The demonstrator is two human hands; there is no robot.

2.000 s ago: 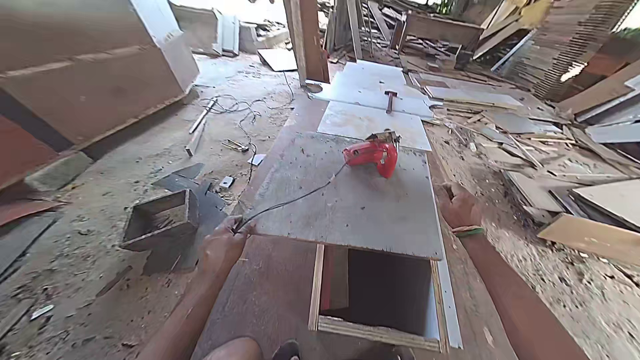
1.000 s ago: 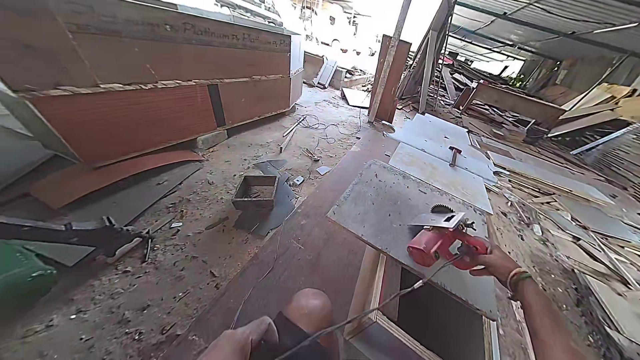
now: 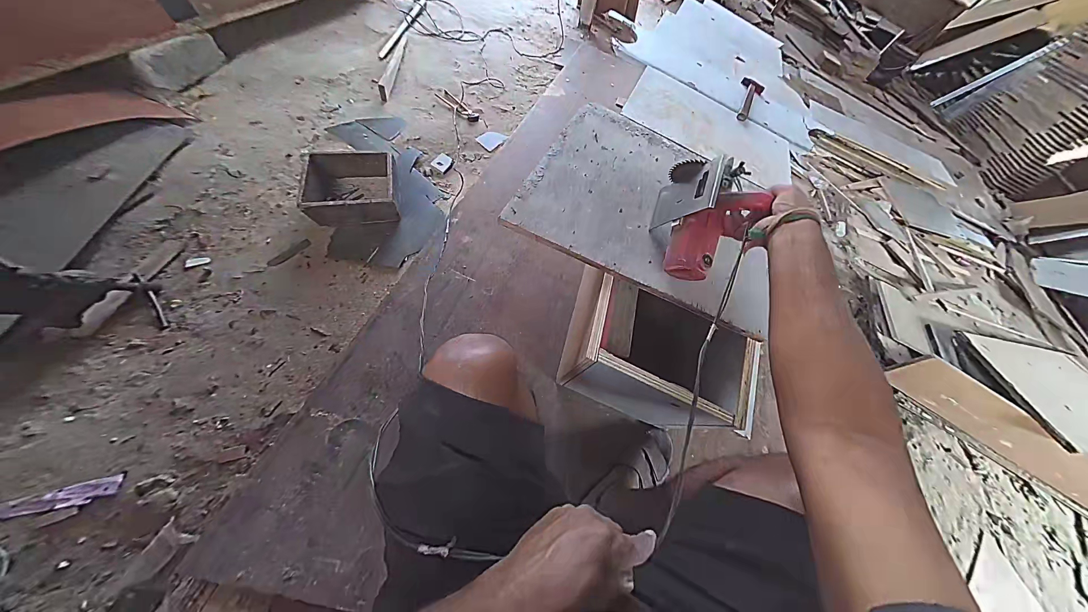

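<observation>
My right hand [image 3: 786, 217] grips the rear handle of a red circular saw [image 3: 697, 234], which is tilted with its toothed blade and metal base plate turned up. The saw is over a grey laminated board [image 3: 595, 178] that partly covers an open-topped plywood box [image 3: 654, 391]. A power cable [image 3: 701, 374] runs down from the saw, past the box, to my left hand [image 3: 578, 544], which is closed around it in front of my lap. A joint in the cable [image 3: 435, 551] lies against my dark shorts. Whether the saw touches the board, I cannot tell.
A hammer [image 3: 750, 98] rests on pale sheets [image 3: 714, 59] beyond the board. At left, a small wooden box [image 3: 348, 191] stands on grey scraps beside the brown work surface [image 3: 340, 459]. Offcuts [image 3: 909, 212] are heaped at right. More cable [image 3: 459, 34] lies on the floor.
Two seconds ago the saw lay on the grey board and my right hand was beside the board; now that hand holds the saw. My left hand has moved from the board's near left corner to my lap.
</observation>
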